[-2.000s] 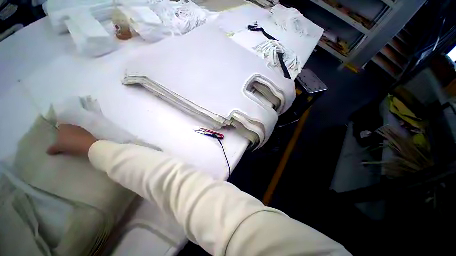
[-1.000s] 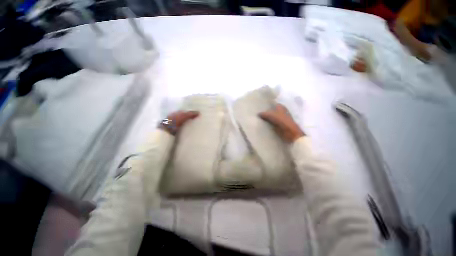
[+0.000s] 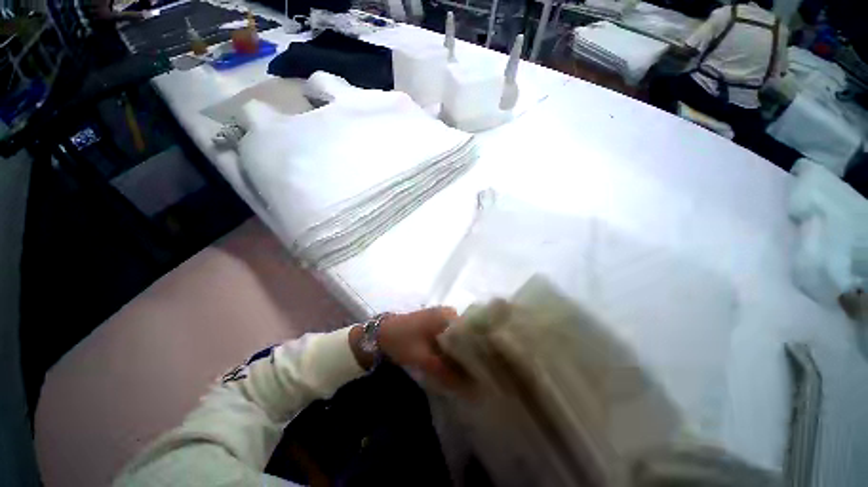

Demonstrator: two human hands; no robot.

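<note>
A beige panel bundle (image 3: 581, 380) of several plies is blurred and tilted up at the table's near edge. My left hand (image 3: 424, 344), with a metal watch at the wrist, grips its left edge. My right hand is not in view. White panels (image 3: 657, 285) lie flat on the table just beyond the bundle. A thick stack of white vest-shaped panels (image 3: 352, 162) lies at the left, its layered edges facing right.
White blocks with upright posts (image 3: 473, 90) and dark cloth (image 3: 333, 63) stand behind the left stack. A blue tray (image 3: 246, 54) is at the far left. Another panel stack (image 3: 802, 418) is at the right edge. A person (image 3: 738, 52) is at the back right.
The view has swung left. The bundle has gone from lying flat under both hands to tilted up in my left hand. My right hand has left the picture.
</note>
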